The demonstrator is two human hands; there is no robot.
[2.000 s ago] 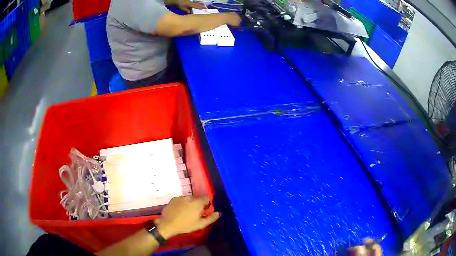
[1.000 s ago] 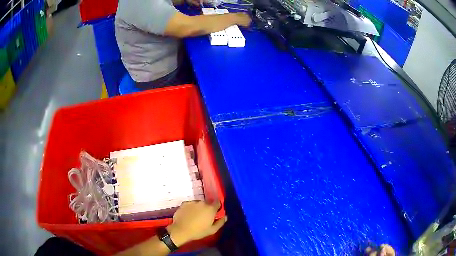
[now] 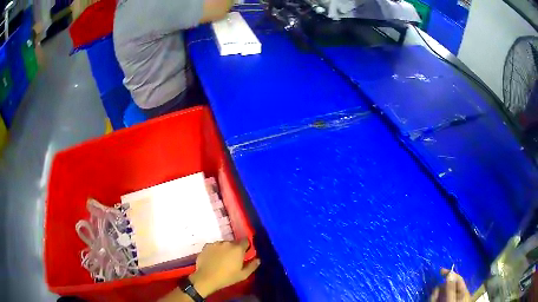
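A large red tote (image 3: 127, 141) stands beside the blue bench. White power strips (image 3: 171, 221) lie stacked side by side in it, with their coiled cords (image 3: 103, 242) in clear wrap on the left. My left hand (image 3: 224, 262), with a dark wristband, rests over the tote's near right rim, its fingers curled on the rim. My right hand (image 3: 451, 289) is at the bottom edge on the right, cut off and blurred. Whether it holds anything cannot be told.
A person in a grey shirt (image 3: 153, 53) sits at the bench's far left side. White power strips (image 3: 237, 35) lie by them on the bench (image 3: 330, 194). A dark machine stands at the back, a fan (image 3: 522, 76) at the right, and clear wrap (image 3: 510, 265) at the lower right.
My left hand has stayed at the tote's rim. My right hand shows a little more at the bottom edge. The other person's arm has drawn back from the strips. The view has shifted slightly.
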